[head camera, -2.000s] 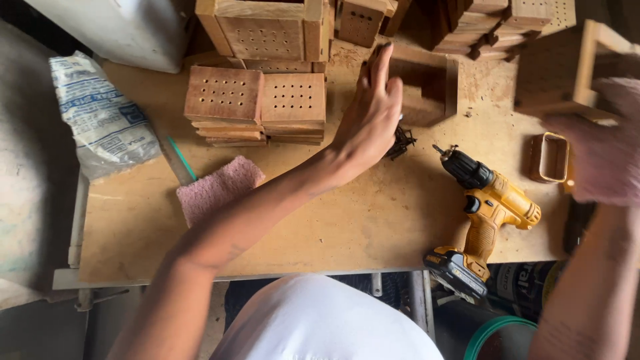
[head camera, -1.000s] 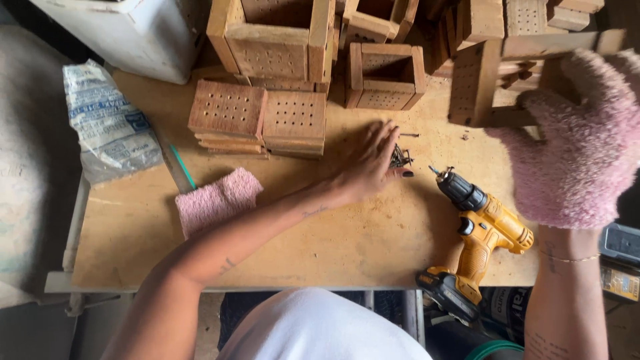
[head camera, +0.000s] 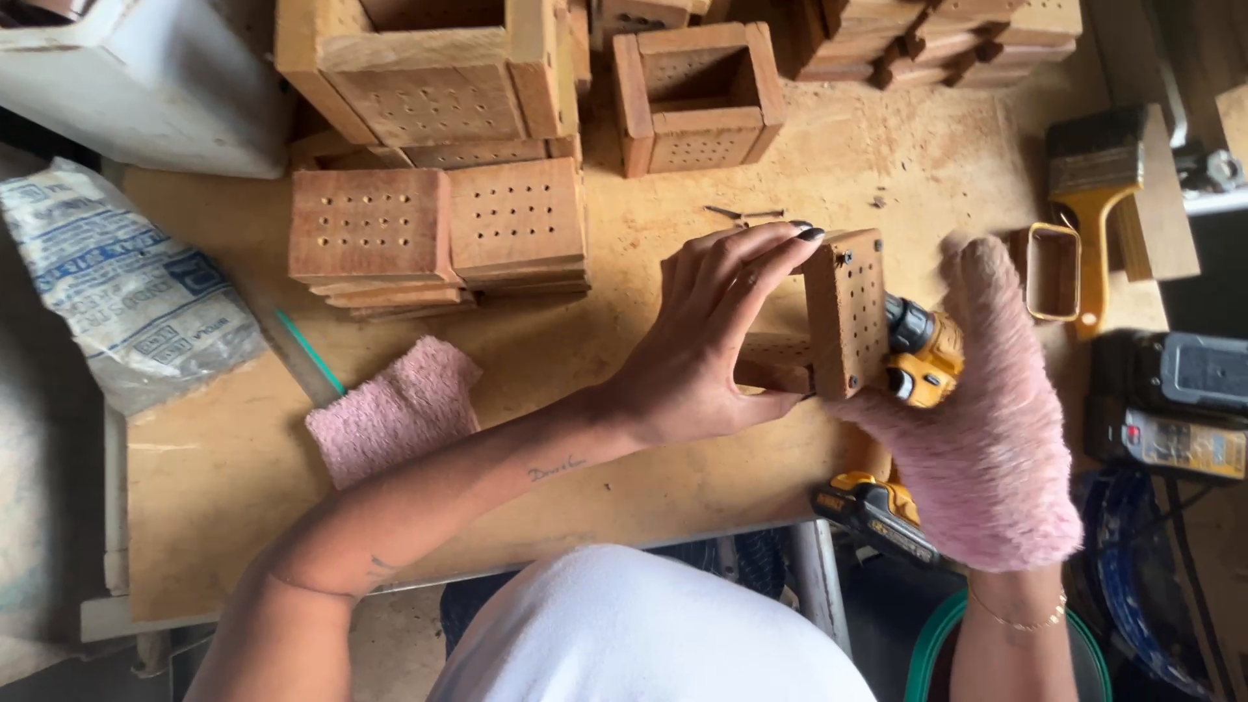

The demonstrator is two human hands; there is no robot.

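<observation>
My bare left hand (head camera: 717, 331) grips a small wooden box frame (head camera: 846, 317), whose drilled panel faces right with dark screws at its corners. My right hand (head camera: 994, 419), in a fluffy pink glove, is spread just right of the frame; its thumb reaches the panel's lower end, and whether it touches is unclear. Behind the frame and glove, a yellow-and-black DeWalt cordless drill (head camera: 926, 356) lies partly hidden on the bench. A few loose screws (head camera: 746, 214) lie beyond my left fingers. Another drilled wooden box (head camera: 697, 97) stands farther back.
Stacked drilled wood blocks (head camera: 370, 224) and a larger wooden box (head camera: 429, 88) stand back left. A pink cloth (head camera: 395, 409) and a plastic bag (head camera: 127, 283) lie left. A paintbrush (head camera: 1097, 214), a small rectangular container (head camera: 1053, 273) and a battery charger (head camera: 1170, 400) are at right.
The frame has come down from the upper right to between my hands. My left hand has left the screws on the bench and now grips the frame; my gloved hand has opened beside it.
</observation>
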